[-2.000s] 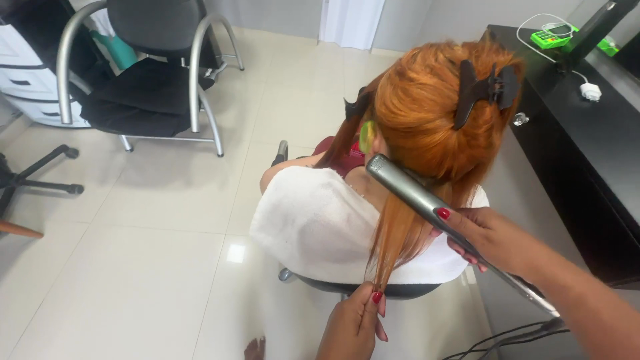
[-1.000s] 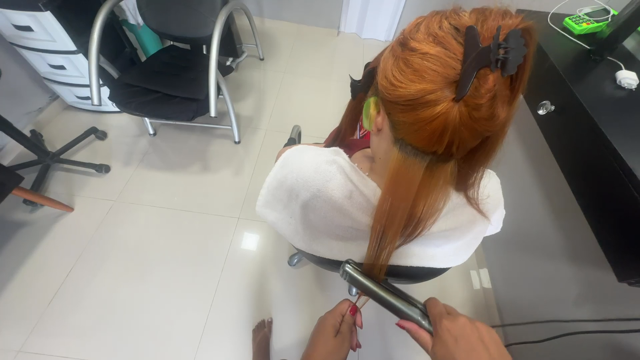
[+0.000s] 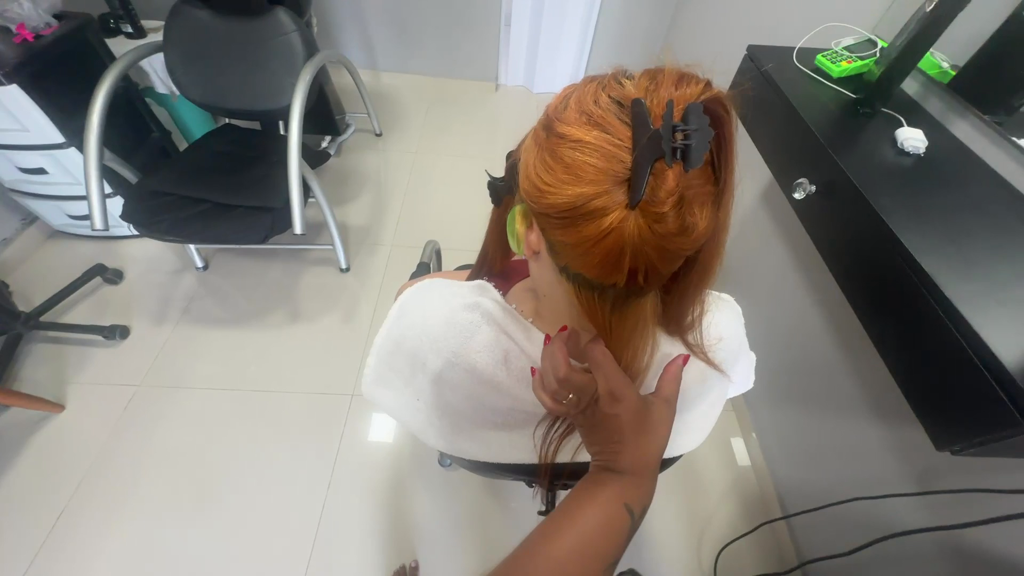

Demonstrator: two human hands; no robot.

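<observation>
My left hand [image 3: 612,392] is at the nape of a seated person, against the lower section of straight orange hair [image 3: 624,324]. Its fingers are curled and its thumb is spread to the right; whether hair is gripped between the fingers is hidden. Loose hair ends [image 3: 552,448] hang below the fingers. A black claw clip [image 3: 668,144] holds the upper hair on the crown, and a second dark clip [image 3: 502,182] is at the left side. A white towel [image 3: 464,360] covers the shoulders. My right hand and the flat iron are out of view.
A black shelf [image 3: 872,264] with a white charger [image 3: 910,141] and a green card terminal [image 3: 844,62] runs along the right wall. Black cables [image 3: 864,500] hang below it. A black armchair [image 3: 216,184] is at left, near white drawers [image 3: 40,168] and a wheeled chair base [image 3: 60,320].
The flat iron and my right hand, at the hair ends one second ago, have left the view. My left hand has moved up from below the hair ends to the nape.
</observation>
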